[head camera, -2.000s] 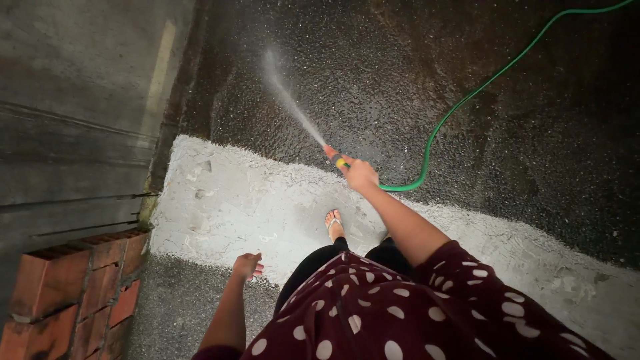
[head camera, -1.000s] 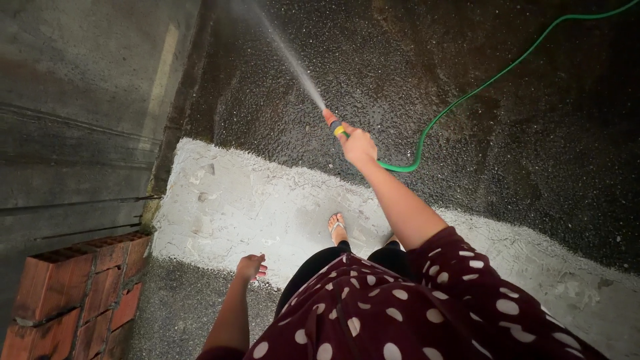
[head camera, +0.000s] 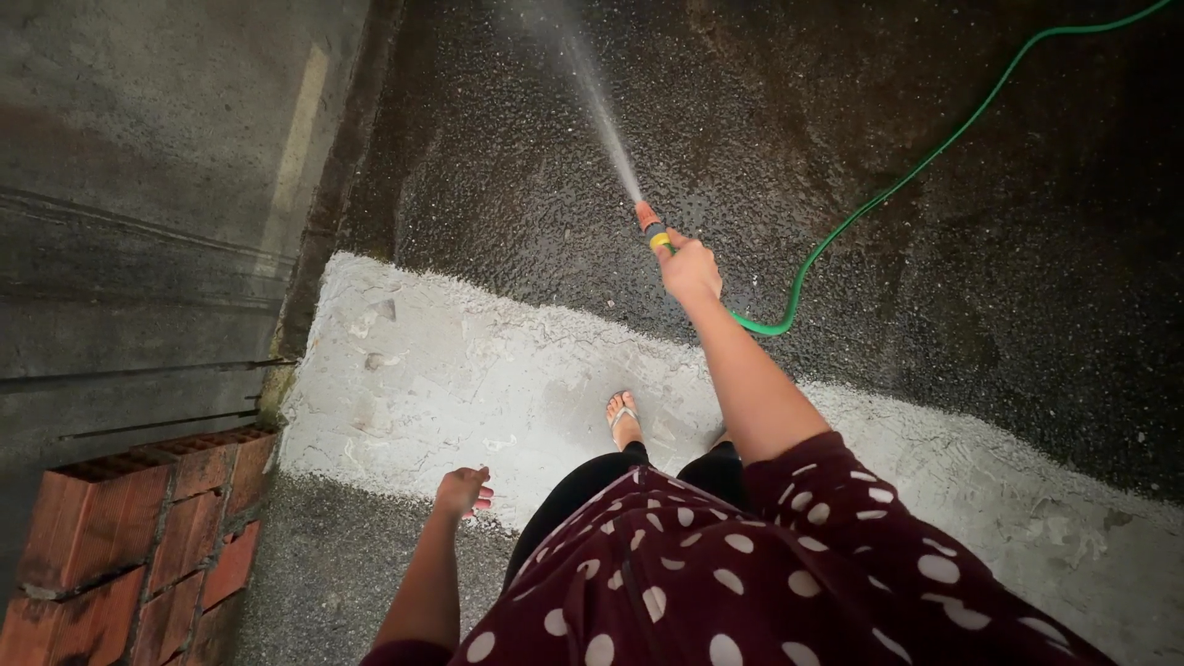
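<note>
My right hand (head camera: 691, 265) grips a hose nozzle (head camera: 652, 224) with an orange tip and a yellow ring. A jet of water (head camera: 601, 125) leaves the tip toward the top of the view and spreads into mist. The green garden hose (head camera: 856, 215) comes out below my right hand, bends, and runs to the upper right over dark, wet, rough ground (head camera: 518, 185). My left hand (head camera: 464, 492) hangs low at my left side, fingers loosely curled and holding nothing, above the edge of a pale cement strip (head camera: 444, 370).
I stand on the pale strip; one foot in a flip-flop (head camera: 624, 414) shows. A grey concrete wall (head camera: 139, 185) rises at the left. Below it stands a stack of red hollow bricks (head camera: 120, 536), with thin rods (head camera: 166, 424) jutting out near it. Gravelly ground (head camera: 324, 564) borders the strip.
My right hand and the nozzle have moved a little upward in the view from two seconds ago. The water jet now reaches the top edge; it ended lower before. My left hand stays low.
</note>
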